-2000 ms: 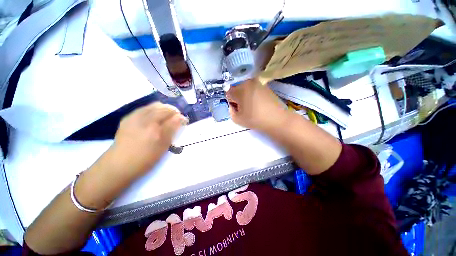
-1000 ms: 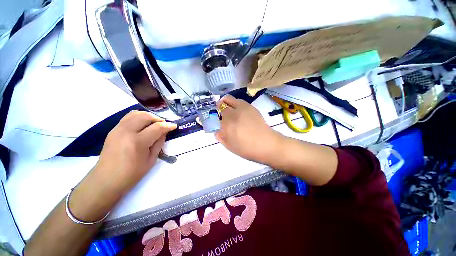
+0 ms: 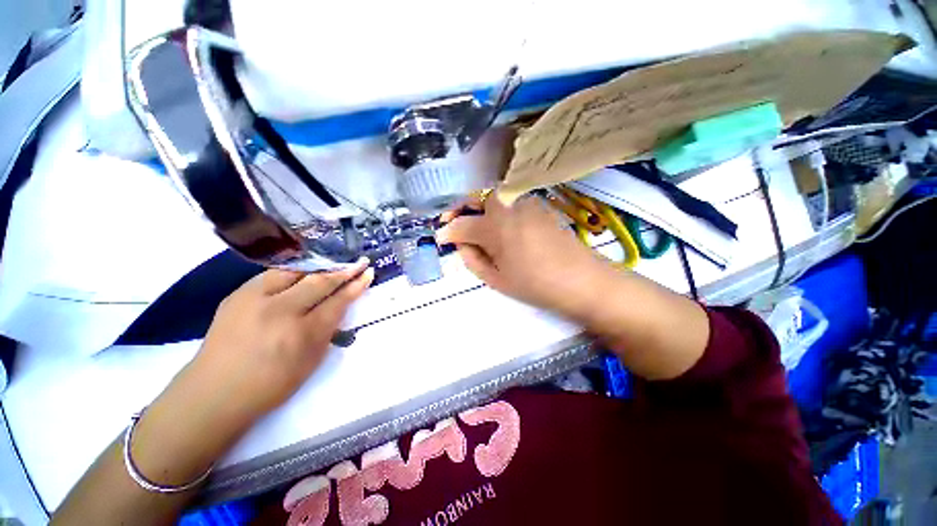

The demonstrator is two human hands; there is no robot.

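Note:
A dark cloth band [image 3: 195, 293] runs under the needle area of a white sewing machine [image 3: 339, 62]. A small black brand label [image 3: 386, 261] with white lettering lies on the band beside the presser foot. My left hand [image 3: 283, 324] lies on the band left of the needle, its fingertips pressing at the label's left end. My right hand [image 3: 514, 247] is right of the needle, fingertips at the band next to the clear-blue foot attachment [image 3: 422, 263]. The grey ribbed knob [image 3: 434, 179] is above. The stitching point is partly hidden by the long chrome-edged guard [image 3: 205, 144].
A brown cardboard note [image 3: 658, 103] with a mint green block [image 3: 724, 139] leans at the machine's right. Yellow-handled scissors [image 3: 616, 238] and a pale strip [image 3: 658, 211] lie right of my right hand. Blue crates [image 3: 848, 308] stand below right.
The machine parts appear shifted left and the guard looks larger. My left hand has flattened with its fingertips at the label. My right hand has moved slightly right of its earlier place.

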